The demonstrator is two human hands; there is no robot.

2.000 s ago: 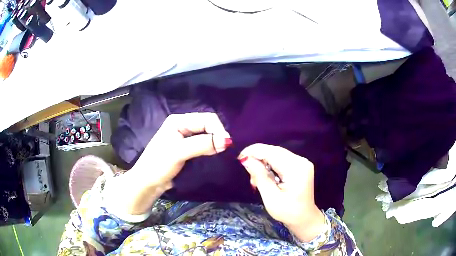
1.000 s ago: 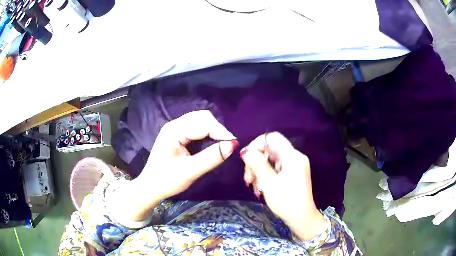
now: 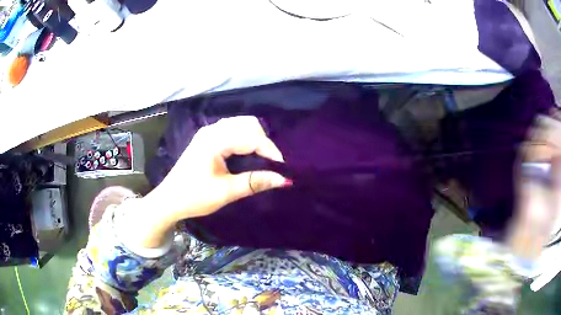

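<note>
A deep purple garment lies over the lap, below the table edge. My left hand is over its left part, thumb and index finger closing on a small fold of the purple cloth at the fingertips. A fine dark line, like thread, curves over the left thumb. My right hand is at the far right edge, strongly blurred and partly cut off, well away from the left hand. What its fingers hold cannot be made out. No needle can be made out.
A white cloth-covered table spans the top, with thread spools and an orange object at left. A box of spools stands below left. More purple cloth hangs at right, near white fabric.
My right hand has moved from beside the left fingertips to the far right. My left hand has stayed near the middle. The garment on the lap has shifted, its lower right corner now hanging lower.
</note>
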